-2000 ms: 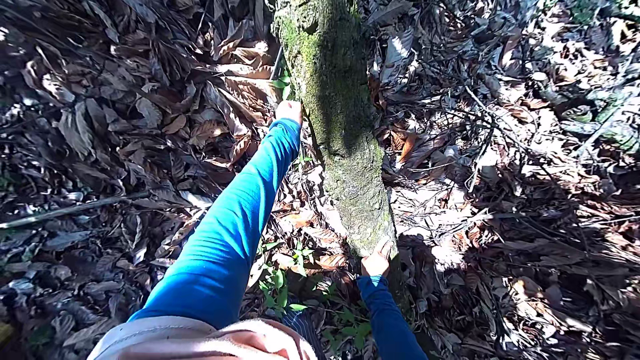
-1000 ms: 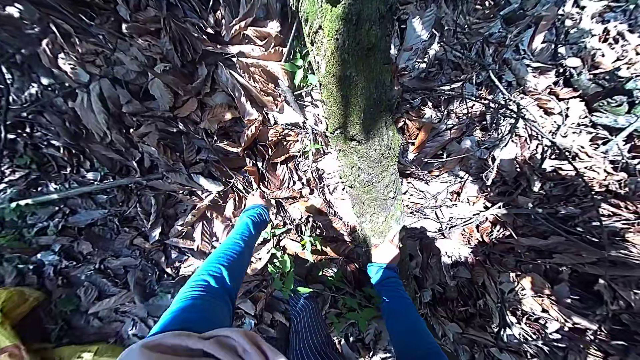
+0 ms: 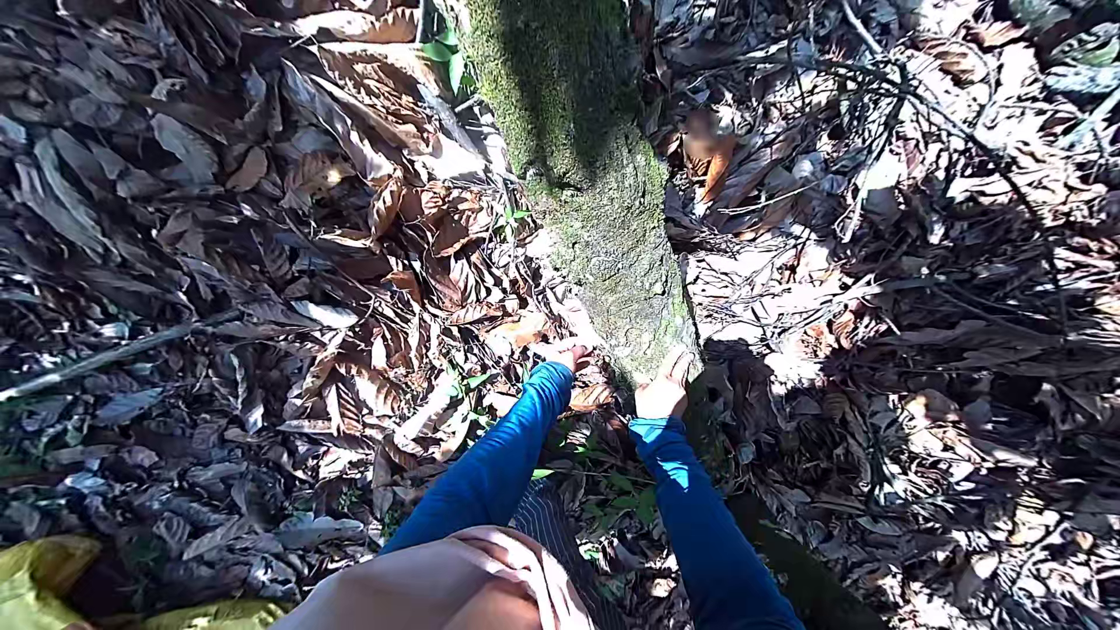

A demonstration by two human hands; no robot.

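Observation:
A mossy tree trunk (image 3: 604, 210) runs down from the top middle, its bark green above and paler lower down. My right hand (image 3: 663, 387) rests against the pale bark at the trunk's lower part, fingers pointing up along it. Just left of the trunk, over dry leaves, is my left hand (image 3: 570, 355), small and partly washed out by sun; whether it touches the bark or holds anything cannot be made out. Blue sleeves cover both arms.
Dry brown leaf litter (image 3: 201, 262) covers the ground. A thin stick (image 3: 114, 354) lies at the left, and dark twigs (image 3: 954, 122) at the upper right. Yellow cloth or bag material (image 3: 44, 582) shows at the lower left. Green seedlings (image 3: 621, 494) grow below my hands.
My left hand was high on the trunk's left side, then came down over the leaves and is now close to my right hand. The right hand stays at the lower trunk.

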